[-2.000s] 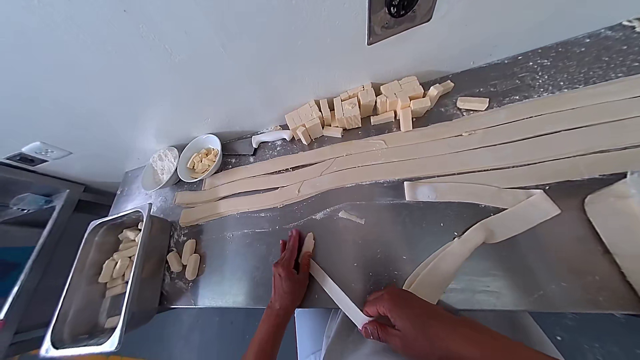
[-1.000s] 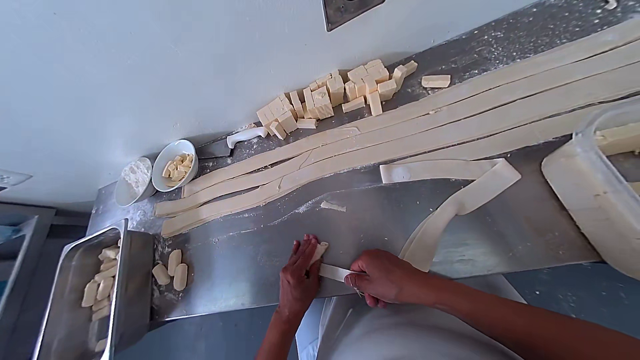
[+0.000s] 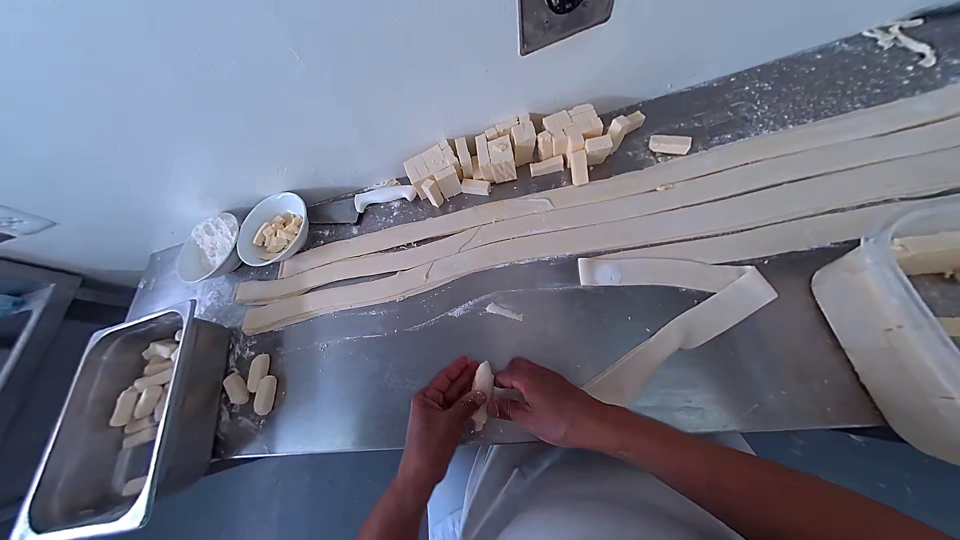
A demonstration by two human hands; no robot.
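Near the front edge of the steel table, my left hand [image 3: 448, 401] grips a small dough-wrapped roll [image 3: 482, 390], its thumb across the front. My right hand [image 3: 536, 401] is closed at the roll's right side, fingers pinching the dough there. From behind the right hand a loose dough strip [image 3: 675, 330] runs up and folds back to the left. Long flat dough strips [image 3: 600, 229] lie side by side across the table. Behind them stand cut sticks of cheese or butter [image 3: 499, 157]. Whether the roll holds such a stick is hidden by the dough.
At left are a steel pan [image 3: 187, 375] holding finished-looking rolls, several rolls [image 3: 259, 371] beside it, a flour bowl [image 3: 187, 259], a bowl of small pieces [image 3: 292, 240] and a white-handled knife [image 3: 384, 196]. A plastic tub [image 3: 862, 322] stands at right; a wall [image 3: 225, 90] runs behind.
The short stretch of dough strip between my hands has disappeared from view. My right hand has come close to my left, and a rounded roll now shows between them.
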